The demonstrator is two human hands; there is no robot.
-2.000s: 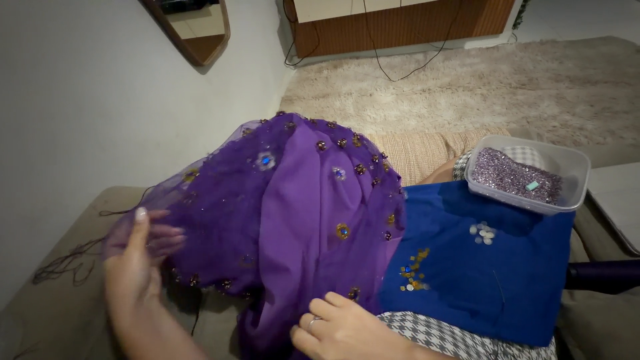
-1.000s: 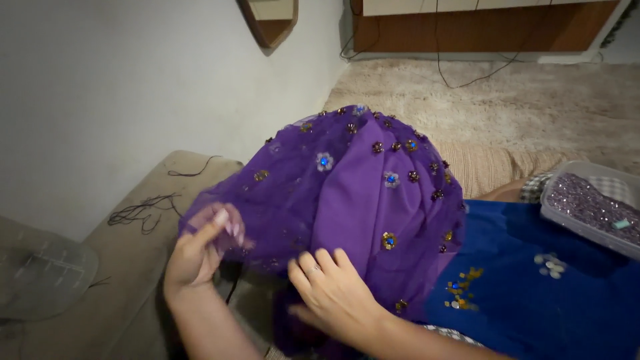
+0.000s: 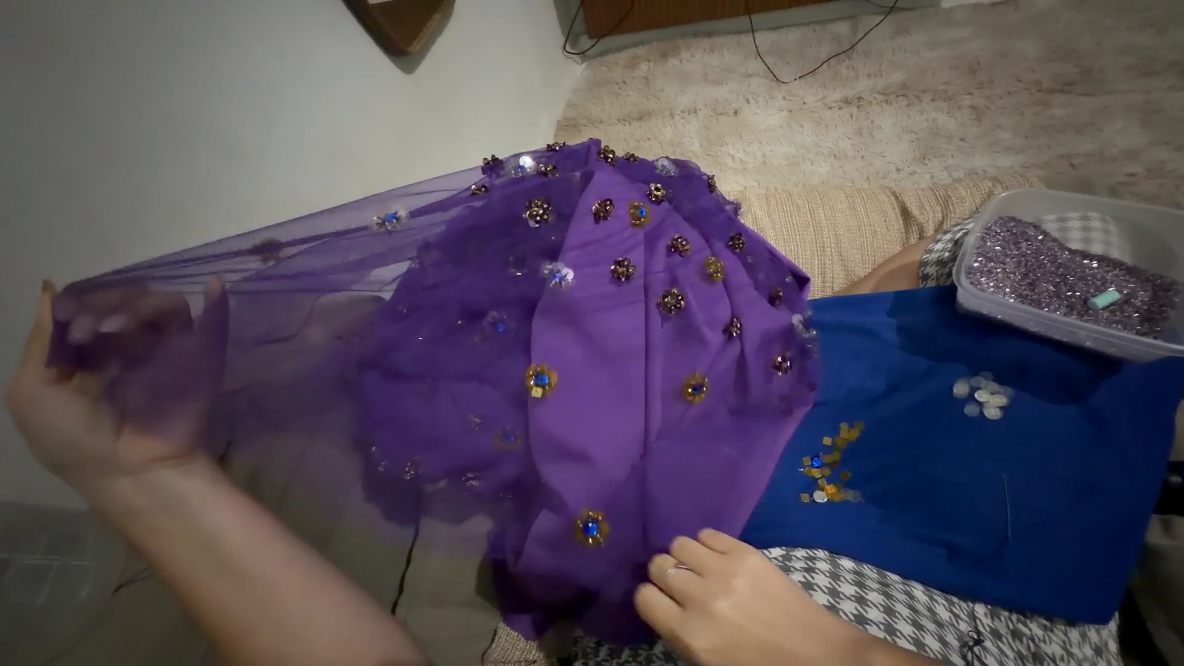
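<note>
Purple fabric with a sheer tulle layer [image 3: 592, 370] lies bunched in the middle, dotted with sequin flowers in gold, dark and silvery tones, some with blue centres. At the far left my left hand [image 3: 129, 370] has hold of the tulle, which stretches taut from it to the bunch. My right hand [image 3: 712, 592], with a ring, rests at the lower edge of the purple fabric, fingers curled; whether it pinches the cloth cannot be told. On a blue cloth [image 3: 925, 527] to the right lie gold sequins [image 3: 832, 467], clear discs [image 3: 983, 396] and a thin needle [image 3: 1007, 507].
A clear plastic container [image 3: 971, 301] of purplish beads, with a small pale green piece [image 3: 1104, 299] in it, stands on the blue cloth's upper right. Houndstooth fabric [image 3: 860, 587] shows beneath. A shaggy rug [image 3: 879, 111] and dark cables [image 3: 786, 79] lie beyond; a wall [image 3: 231, 120] is at left.
My left hand has moved left and away from the bunch, drawing the tulle out taut. My right hand has moved down to the fabric's lower edge.
</note>
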